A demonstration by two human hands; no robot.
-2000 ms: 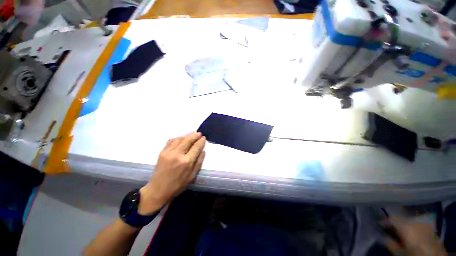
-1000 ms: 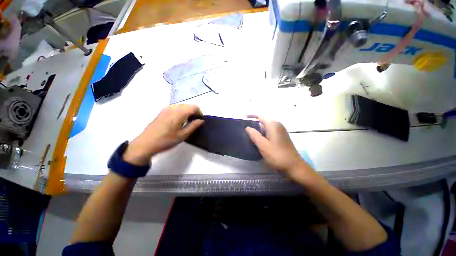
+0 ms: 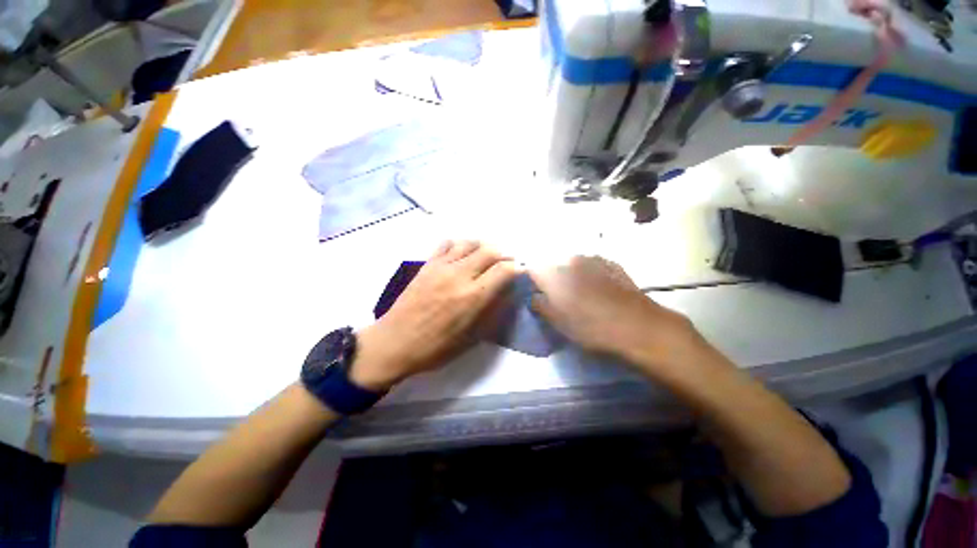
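Observation:
A dark cut panel (image 3: pixel 397 289) lies on the white table near its front edge, mostly hidden under my left hand. A pale grey-blue face of a panel (image 3: pixel 532 329) shows between my hands; I cannot tell whether it is the same panel folded over. My left hand (image 3: pixel 445 303), with a dark watch at the wrist, holds the panel from the left. My right hand (image 3: pixel 600 305), slightly blurred, has its fingers on the pale part at the right. The fingertips of both hands nearly meet.
The sewing machine head (image 3: pixel 643 96) stands at the back right. A bundle of dark pieces (image 3: pixel 782 254) lies on the bed at right. Pale panels (image 3: pixel 370 182) lie behind my left hand. A curved dark panel (image 3: pixel 196 180) lies at left over a blue patch (image 3: pixel 120 268), beside orange tape (image 3: pixel 73 369).
My right hand has come in from the lap and taken hold of the panel. Both hands have since drawn close together, and a pale face now shows between them. The view has shifted.

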